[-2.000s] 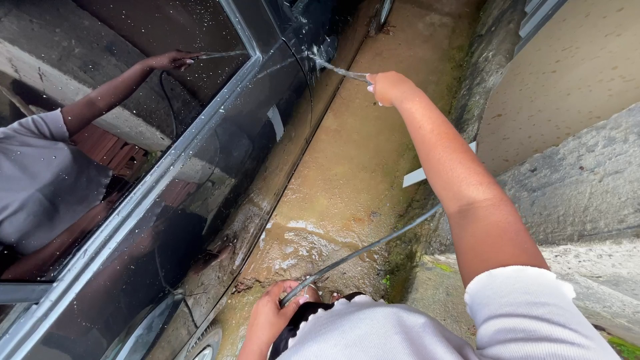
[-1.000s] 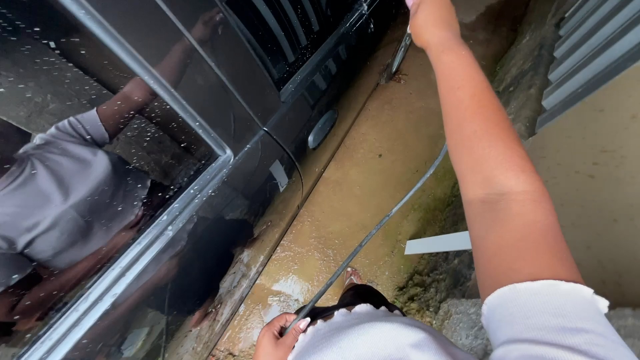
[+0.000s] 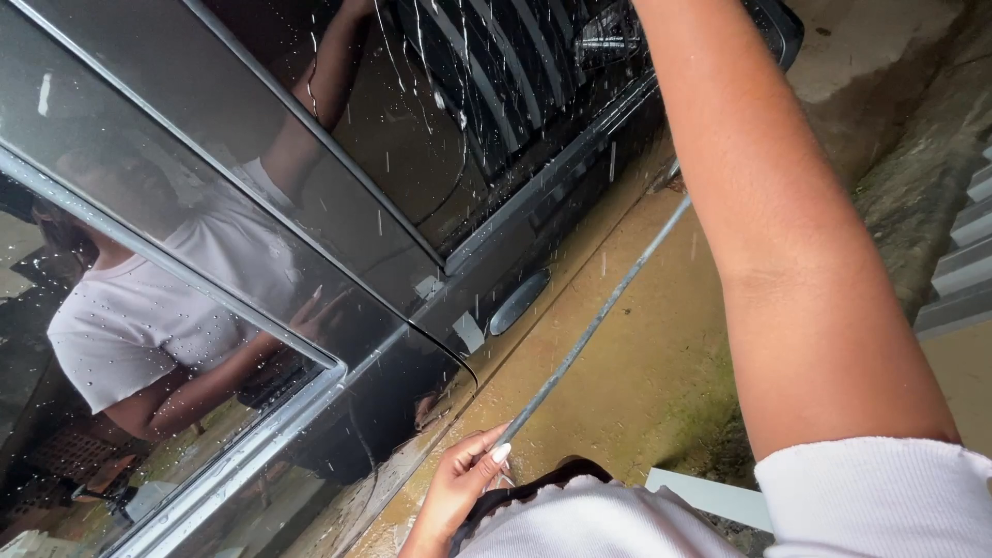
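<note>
My left hand (image 3: 469,473), low in the middle of the head view, is closed around a thin grey hose (image 3: 597,322). From there the hose runs up and right and passes behind my right forearm. That arm reaches up past the top edge, so my right hand is out of the frame. On the left stands a dark, glossy car; its rear door window (image 3: 155,333) is covered in drops. Water streaks run down the front window (image 3: 434,101). A door handle (image 3: 521,301) lies on the dark door, beside the hose.
Wet, muddy concrete ground (image 3: 659,341) runs along the car. A side mirror (image 3: 779,35) juts out at the top. Corrugated sheet (image 3: 961,256) stands at the right, and a pale flat strip (image 3: 709,496) lies near my shirt.
My right hand, seen spraying water from the hose low on the car two seconds ago, has moved up out of view. The view has shifted along the car; water now runs on the front window.
</note>
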